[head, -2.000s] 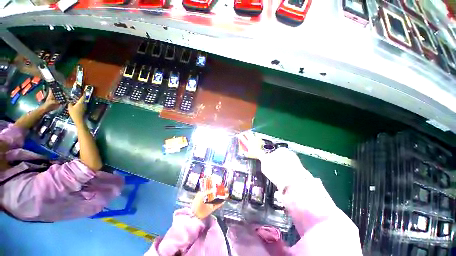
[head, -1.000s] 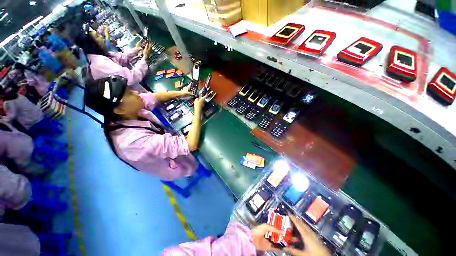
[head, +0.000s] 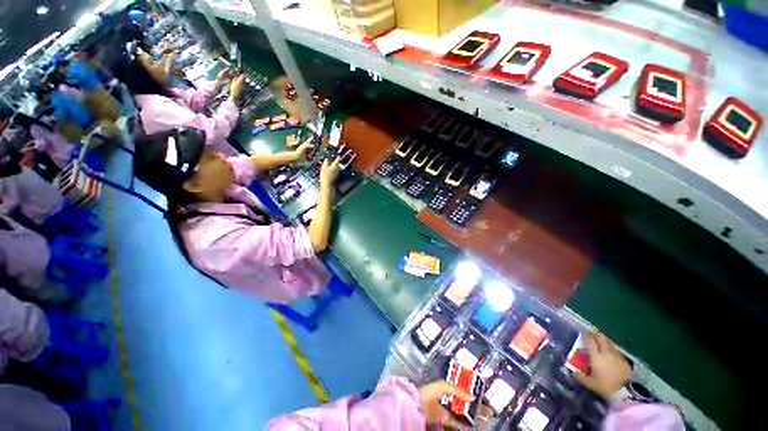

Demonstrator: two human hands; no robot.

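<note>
A clear blister tray [head: 402, 345] lies in front of me at the lower right, with dark closed phones in its pockets. Flat orange-red and blue pieces, perhaps batteries, show on some upper-row phones; one is this orange-red piece [head: 528, 337]. My left hand [head: 440, 406] holds a bunch of orange-red and white flat pieces [head: 461, 384] over the lower row. My right hand [head: 608, 367] holds one orange-red piece [head: 578, 357] by its edge at an upper-row pocket on the right. Whether it touches the phone cannot be told.
Open flip phones [head: 448, 187] stand in rows on the brown mat [head: 522, 252]. Loose orange and blue cards [head: 419, 263] and a thin dark stick [head: 431, 240] lie behind the tray. Red-cased phones [head: 591, 74] line the white shelf above. Another person [head: 244, 244] works at the left.
My right hand has moved from beside my left hand to the tray's upper right, and an orange-red piece now shows in it. My left hand still holds the bunch. The view has shifted slightly.
</note>
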